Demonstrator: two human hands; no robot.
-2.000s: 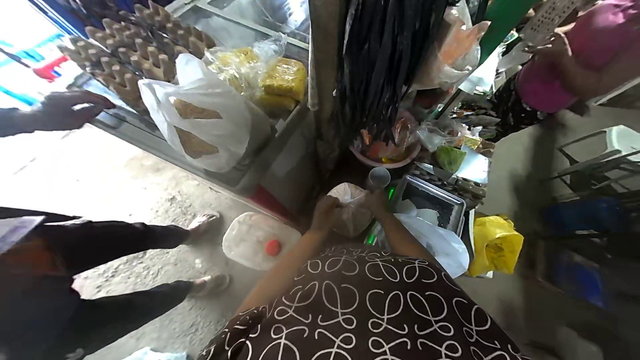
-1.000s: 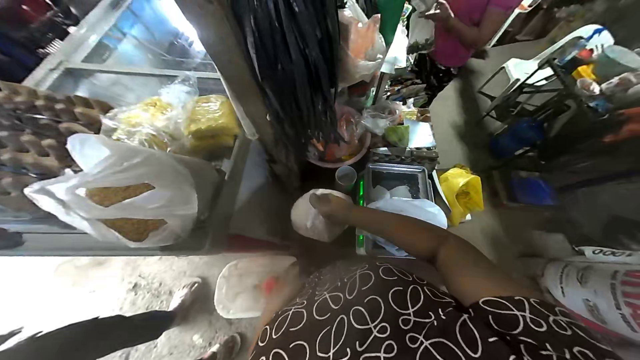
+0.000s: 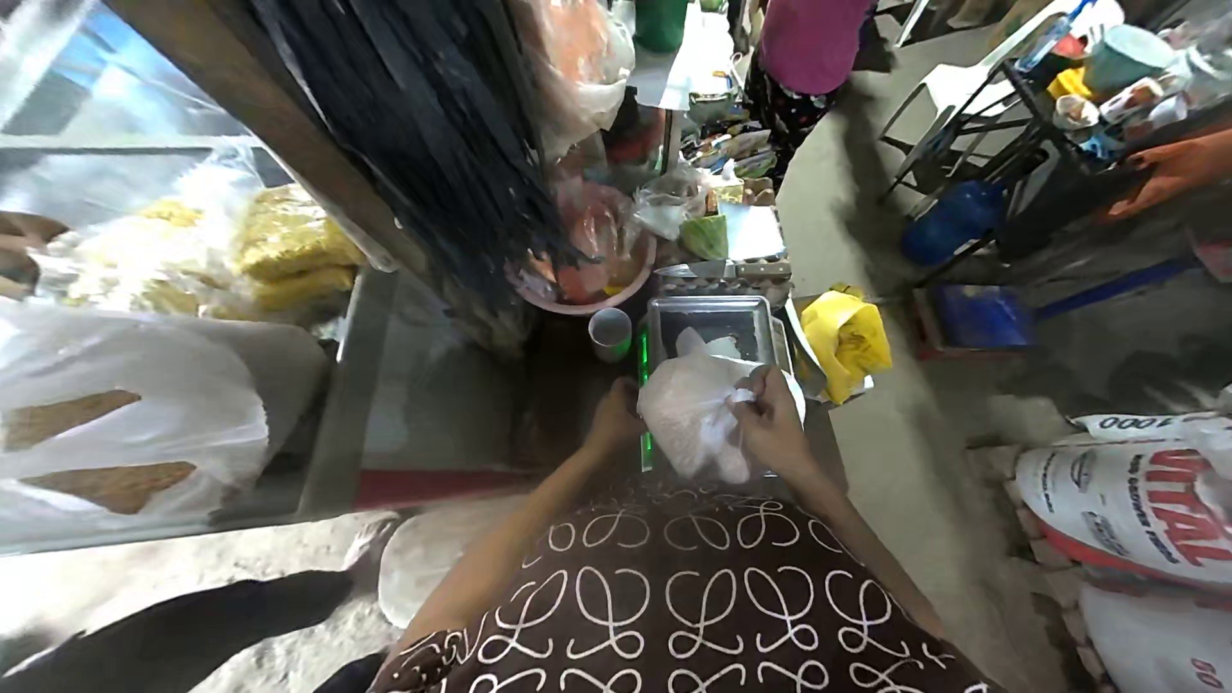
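A filled, thin white plastic bag (image 3: 688, 409) lies over the metal tray of a weighing scale (image 3: 712, 313) with green lit digits along its side. My right hand (image 3: 770, 414) pinches the bag's gathered top at its right side. At the bag's left edge is my left hand (image 3: 618, 414); its fingertips are partly hidden, so whether they grip the bag is unclear. A clear plastic cup (image 3: 610, 334) stands just left of the scale. More white plastic shows beneath the bag, on the tray.
A pink basin (image 3: 626, 279) with bagged goods sits beyond the cup. Black plastic strips (image 3: 414, 125) hang at the left, near a glass display case (image 3: 385, 385). A yellow bag (image 3: 847, 337) is right of the scale. Printed sacks (image 3: 1136, 500) are stacked at far right; a person (image 3: 813, 43) stands beyond.
The filled bag has moved right, from beside the scale onto its tray. My right hand now holds its top. The view has swung right, and the person at the left shows less.
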